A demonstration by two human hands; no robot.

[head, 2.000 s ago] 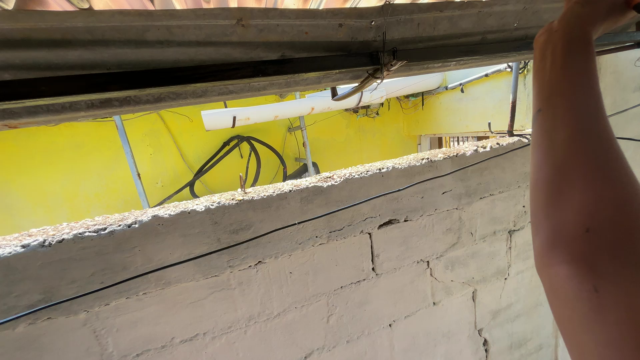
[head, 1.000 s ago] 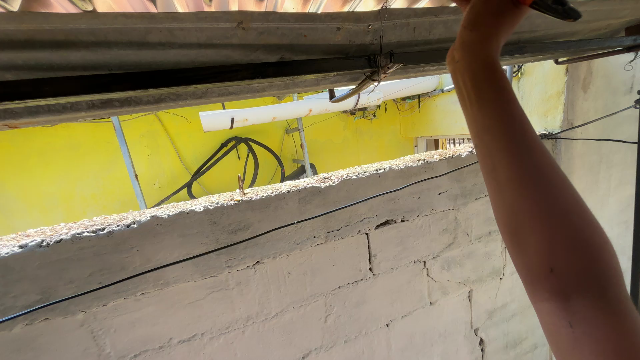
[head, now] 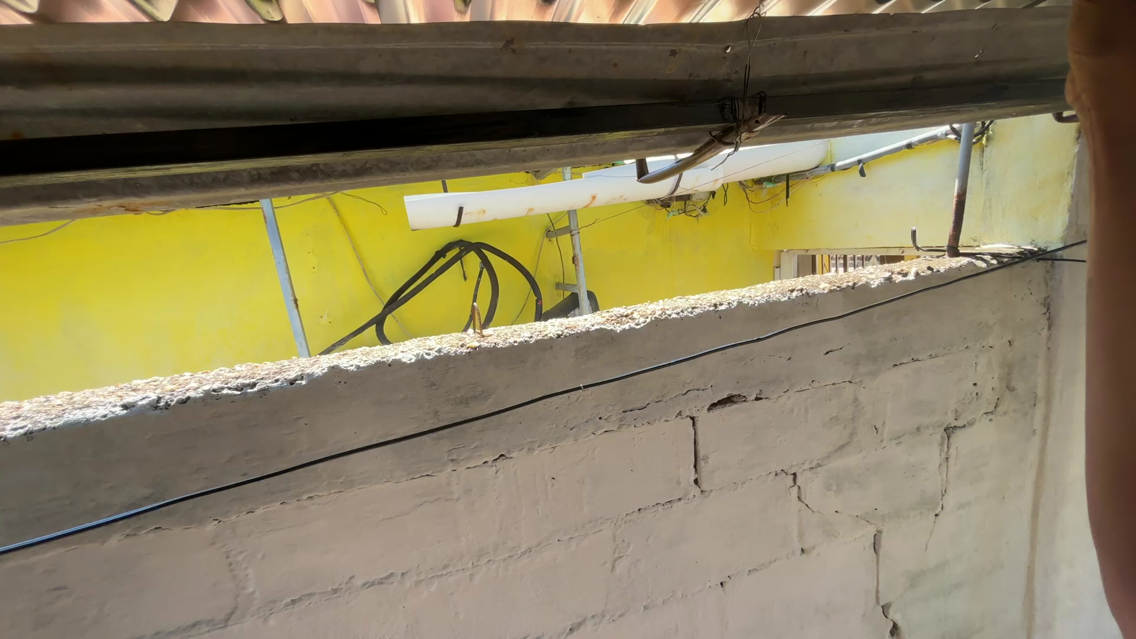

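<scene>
At the right edge, my right forearm rises beside the wall corner. Only the wrist and perhaps the heel of my right hand (head: 1100,53) show at the top right, close to the end of the metal gutter (head: 532,67); the fingers and anything in them are cut off. My left hand is out of sight. A bent metal rod (head: 697,164) is tied under the gutter with thin wire (head: 750,111). Across the painted block wall (head: 497,515) a thin dark cable (head: 550,397) runs up to the right-hand corner.
Corrugated roofing (head: 373,11) lies above the gutter. Beyond the wall's rough top edge (head: 568,330), a white pipe (head: 532,200), looped black hose (head: 399,297) and metal posts stand before a yellow wall (head: 151,293). A rusty screw-like piece (head: 477,319) sticks up from the edge.
My right arm first moved left along the gutter, then back right to the frame's edge. The dark and orange object seen in my hand one second ago is out of view.
</scene>
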